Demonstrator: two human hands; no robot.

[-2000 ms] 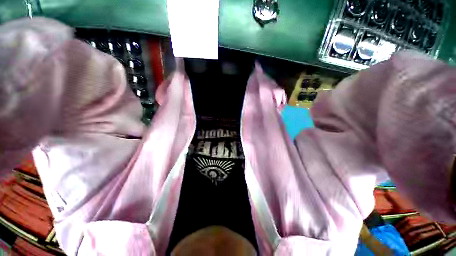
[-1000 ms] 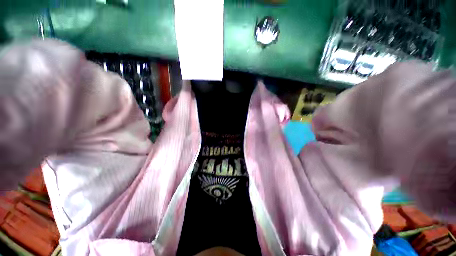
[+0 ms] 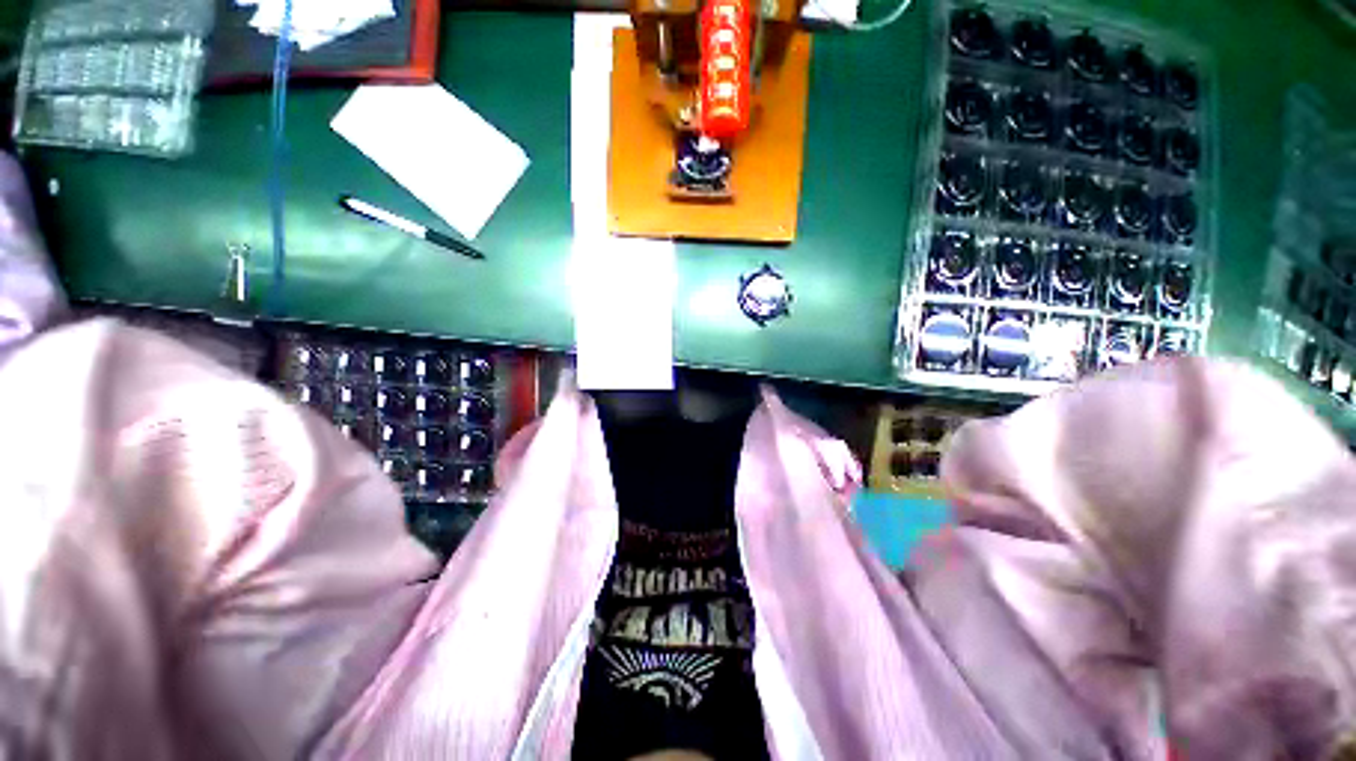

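Note:
A small round watch case with a silvery face and dark rim lies loose on the green mat, in front of the jig. The orange-brown jig base stands behind it, with its red ribbed handle over a dark seat. I cannot tell if the seat holds a unit. A long white paper strip runs beside and in front of the jig. Both my hands are out of the picture; only my pink sleeves show at left and right.
A clear blister tray of round black units is at the right, another at the far right. A gridded tray lies below the bench edge. At left are a paper sheet, a pen, a binder clip and an empty-looking tray.
The view has tilted up, so the jig, pen, paper sheet and more of the trays now show. The watch case sits lower in the picture, still on the mat.

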